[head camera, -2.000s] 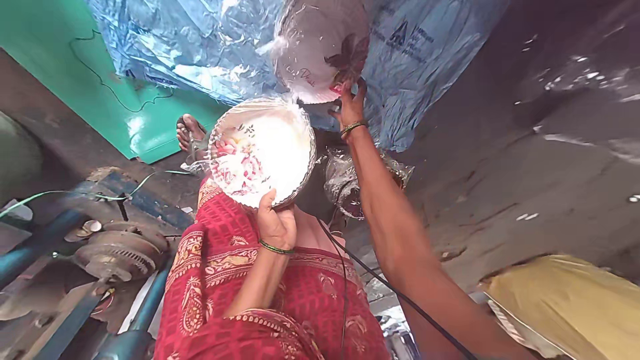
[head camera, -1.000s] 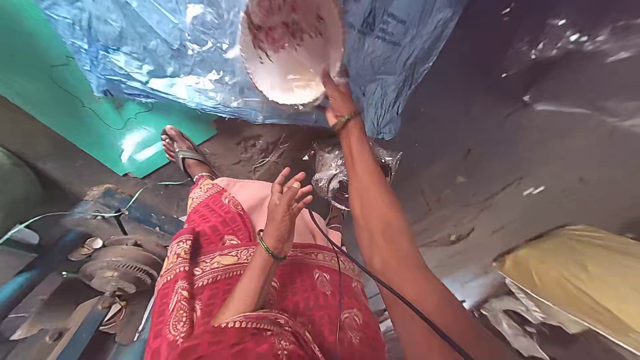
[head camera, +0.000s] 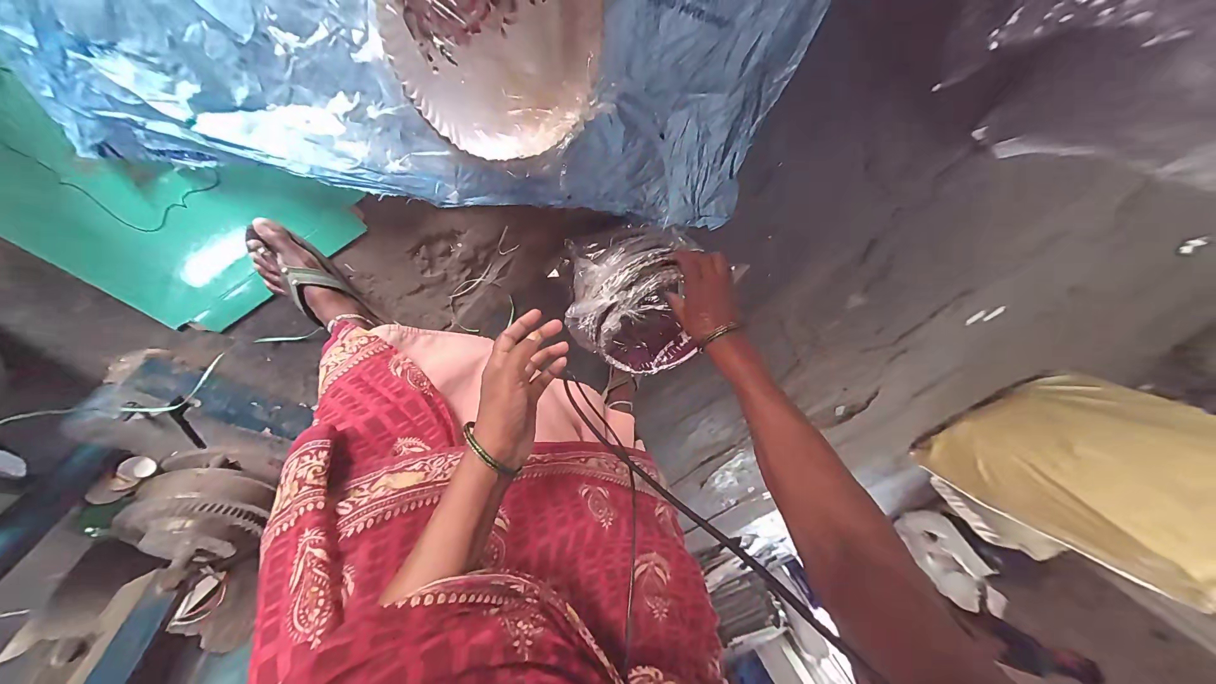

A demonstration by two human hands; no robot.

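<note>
My right hand (head camera: 701, 290) reaches down to a plastic-wrapped bundle (head camera: 632, 294) with a dark red, fluted rim, on the floor right of my knees. The fingertips touch its clear wrapping; whether they grip it is not plain. My left hand (head camera: 518, 380) is raised above my lap, palm turned inward, fingers apart, holding nothing. Ahead, at the top of the view, a white fluted paper plate (head camera: 518, 104) with a reddish floral print lies on the blue plastic sheet (head camera: 655, 142). Its upper part is cut off by the frame.
A green sheet (head camera: 237, 247) lies at the left, beside my sandalled foot (head camera: 294, 271). A metal machine (head camera: 195, 513) with a round toothed part stands at lower left. A black cable (head camera: 703, 522) crosses my lap. At right is a yellowish sack or cloth (head camera: 1083, 475).
The plate in my left hand two seconds ago passed to my right hand and now lies on the blue sheet. My right hand has moved back from the sheet to the wrapped bundle.
</note>
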